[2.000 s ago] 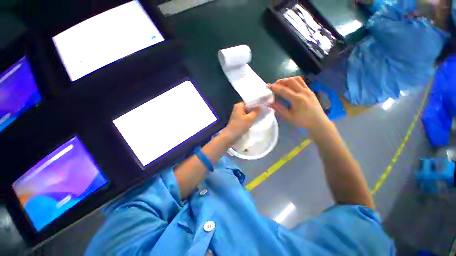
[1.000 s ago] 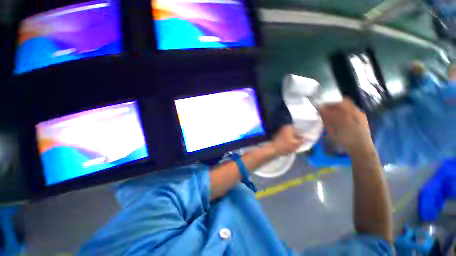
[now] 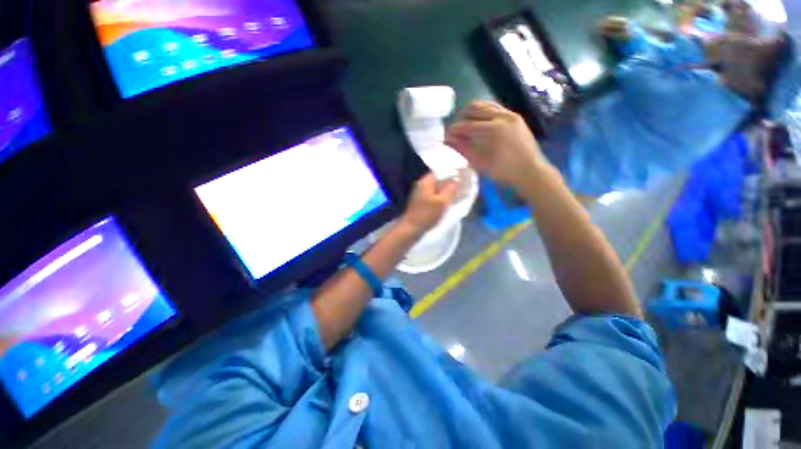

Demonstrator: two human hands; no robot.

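Note:
A white paper roll (image 3: 429,102) stands on the dark green bench near its edge, with a loose strip (image 3: 440,156) running towards me. My left hand (image 3: 428,202), with a blue band on its wrist, pinches the strip. My right hand (image 3: 497,140) is at the strip's upper right side, fingers bent together; whether it grips the paper is blurred. The strip's end curls down past my left hand. To the left, a tablet (image 3: 294,202) with a mostly white screen lies in a black tray (image 3: 198,140).
Other lit tablets (image 3: 79,307) share the black tray at left. A black tray (image 3: 531,66) with shiny parts lies further along the bench. A white round bin (image 3: 432,249) is below the edge. A person in blue (image 3: 659,114) and a blue stool (image 3: 689,301) are at right.
The view swung away and back. The upper tablet screen went from white to a colourful home screen, and the lower one shows colour at its edge. Both hands stay at the strip.

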